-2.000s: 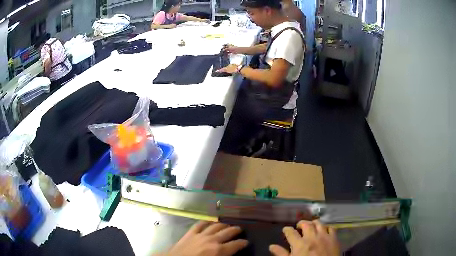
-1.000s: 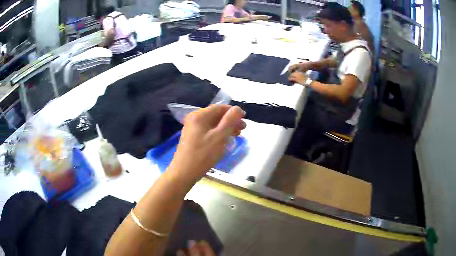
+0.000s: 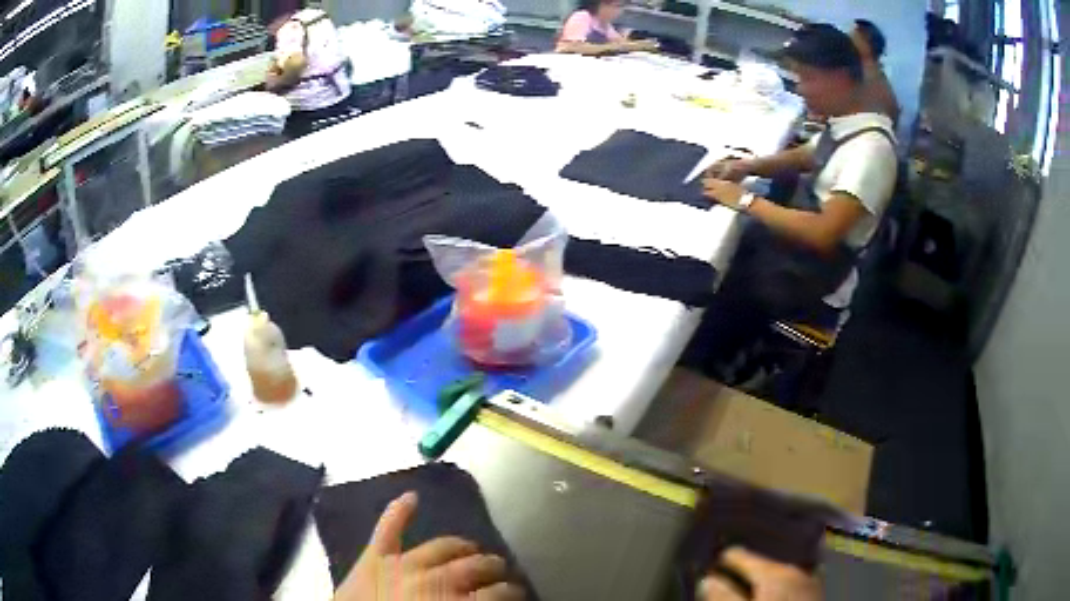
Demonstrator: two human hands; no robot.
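Observation:
My left hand (image 3: 428,566) is at the bottom edge, partly cut off, over a black fabric piece (image 3: 399,499) at the left end of the metal bed (image 3: 552,505). Its thumb is raised and its fingers are spread. My right hand (image 3: 763,578), also cut off below, has curled fingers on a blurred dark fabric piece (image 3: 751,522). That piece covers part of the long bar with the yellow strip (image 3: 610,470). A green bracket (image 3: 452,419) is at the bar's left end.
Bagged red-orange pots stand in blue trays (image 3: 411,364) (image 3: 211,405), with a squeeze bottle (image 3: 270,362) between them. Black fabric pieces (image 3: 235,517) lie at lower left, a large black pile (image 3: 352,235) behind. A brown board (image 3: 763,440) is beyond the bar. A person (image 3: 845,176) works at the table's right side.
The raised hand with a bracelet has gone from in front of the bagged pot. A dark piece is now over the bar under my right hand. The view has turned left since two seconds ago.

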